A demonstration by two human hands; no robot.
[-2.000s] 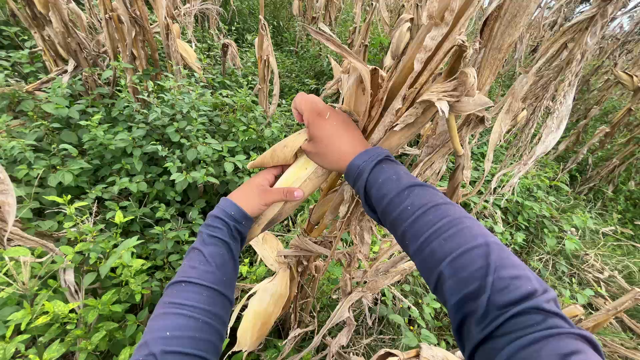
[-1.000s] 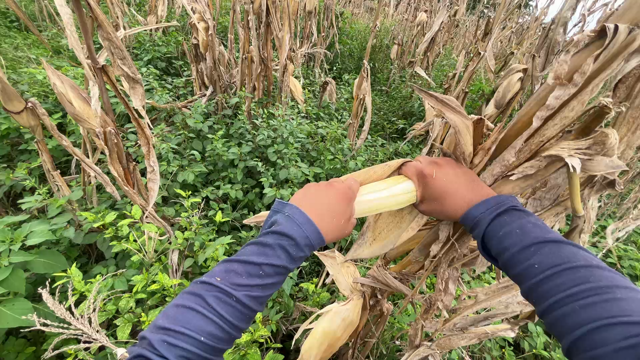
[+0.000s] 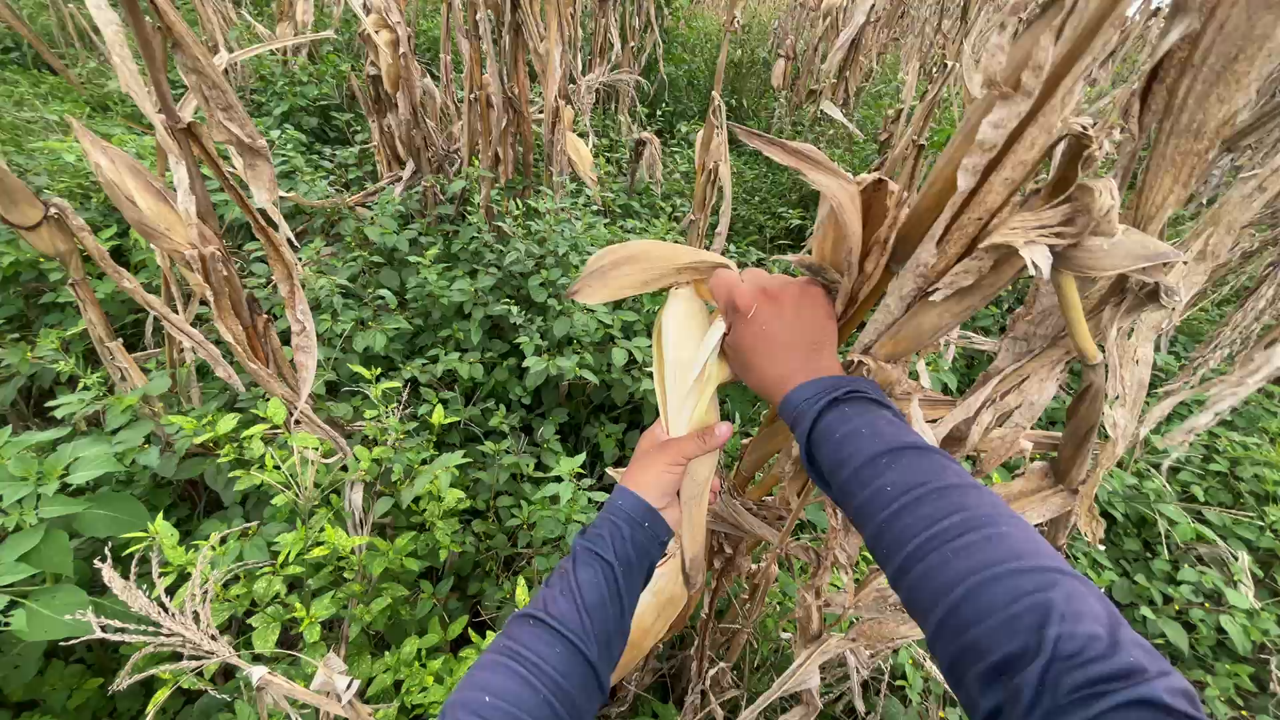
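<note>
A pale corn ear in its husk [image 3: 683, 355] stands nearly upright at the centre of the head view. Around its lower part, my left hand [image 3: 672, 470] is closed, thumb across the front. My right hand [image 3: 778, 325] grips the top end of the ear and its husk, fingers mostly hidden behind the hand. One dry husk leaf [image 3: 645, 270] sticks out to the left from the top. Below my left hand hangs another husked ear [image 3: 652, 610], partly behind the sleeve.
Dry corn stalks [image 3: 960, 220] lean close on the right. More stalks with husked ears [image 3: 145, 195] stand at the left, and others rise behind. Low green weeds [image 3: 450, 330] cover the ground; a dry tassel [image 3: 190, 635] lies at the lower left.
The ear was slanted, then almost level between both hands; now it is nearly upright. My left hand has moved down below my right, and a husk leaf now points left from the top.
</note>
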